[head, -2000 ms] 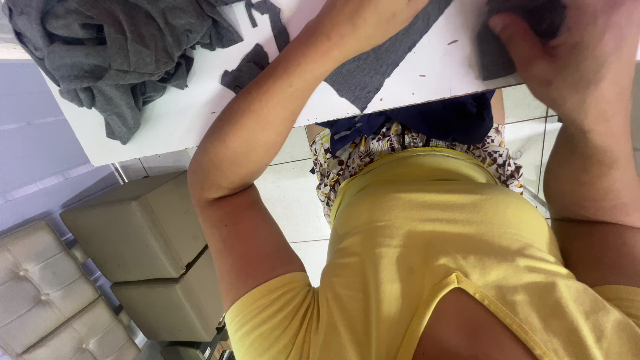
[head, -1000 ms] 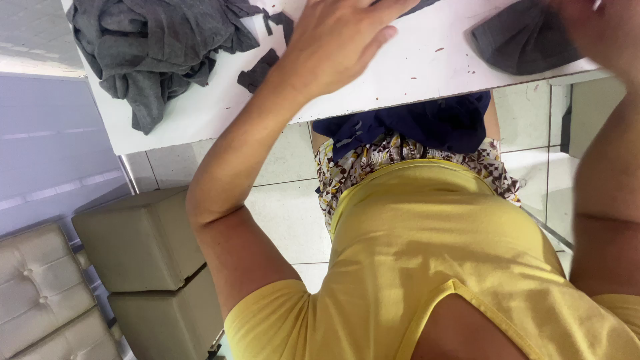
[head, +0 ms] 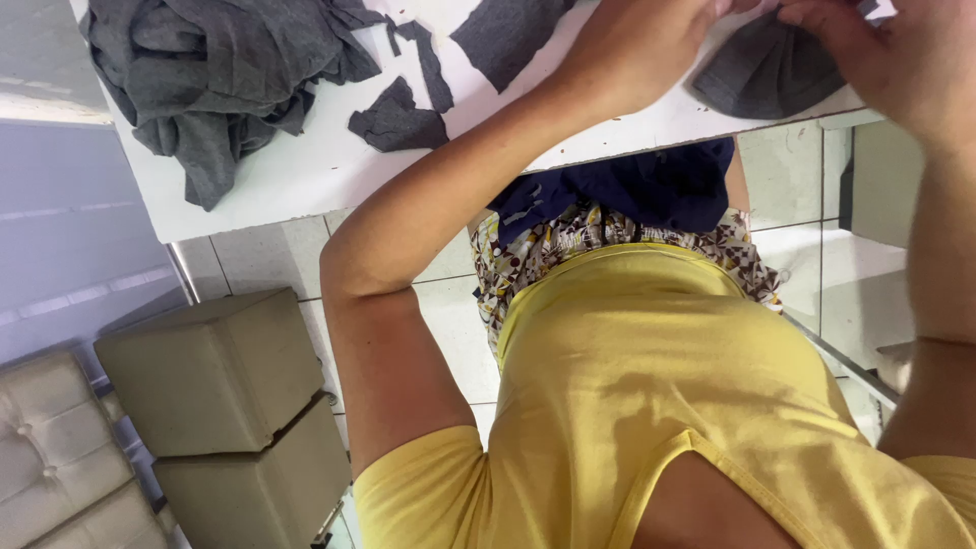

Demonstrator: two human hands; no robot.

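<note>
Both hands are at the top right of the head view, over a white tabletop (head: 335, 175). My right hand (head: 877, 61) has its thumb and fingers on the upper part of a folded dark grey cloth (head: 770, 72), which lies near the table's front edge. My left hand (head: 648, 53) reaches to the top of that cloth; its fingertips are cut off by the frame, so its grip cannot be told. Left of the forearm lie a dark grey fabric piece (head: 507, 34) and smaller scraps (head: 400, 118).
A heap of crumpled grey fabric (head: 221, 69) covers the table's left corner. Navy cloth (head: 633, 187) lies on my lap under the table edge. Two beige upholstered cubes (head: 213, 374) and a tufted cushion (head: 53, 442) stand at lower left on the tiled floor.
My left hand has moved right, from beside the fabric piece to the folded cloth where my right hand is. More of the fabric piece and scraps shows at the top.
</note>
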